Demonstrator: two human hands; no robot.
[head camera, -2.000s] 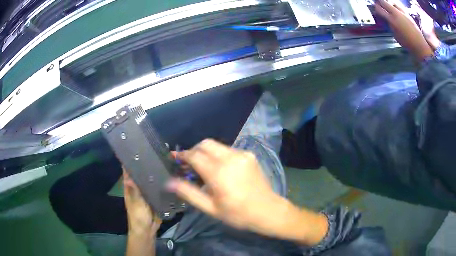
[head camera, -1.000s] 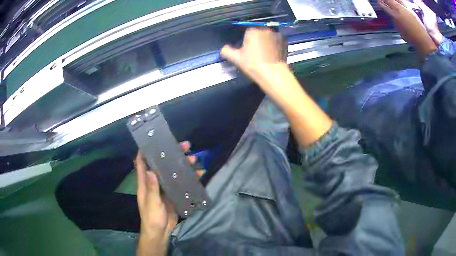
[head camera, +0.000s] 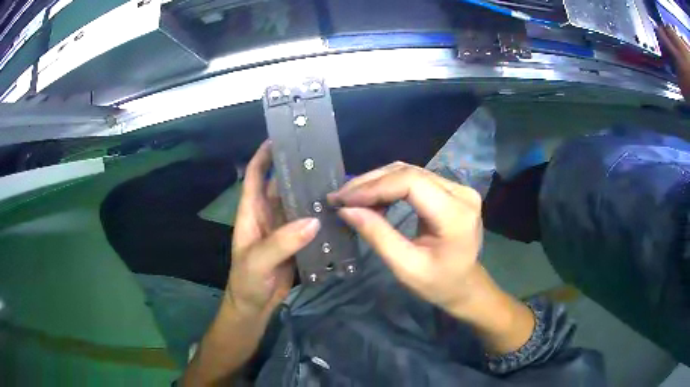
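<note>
A dark grey metal unit (head camera: 306, 143) stands nearly upright in view, long side running away from me. A row of bright round fittings runs down its middle, with more at both ends. My left hand (head camera: 265, 242) holds it from the left side, thumb on its face. My right hand (head camera: 431, 227) is at its right edge, thumb and fingertips pinched close together beside the third fitting. A tiny dark part seems to show between these fingertips, too small to name.
A shiny metal bench ledge (head camera: 227, 88) crosses behind the unit, with a blue strip (head camera: 393, 40) above it. A silver plate (head camera: 610, 26) lies at the upper right. Another person's hand (head camera: 676, 60) shows at the right edge, and their dark clothed leg (head camera: 605, 204) is below.
My right hand has come back from the bench ledge to the unit, fingertips now pinched. The unit is more upright in view, and my left thumb now lies on its face. The view has shifted.
</note>
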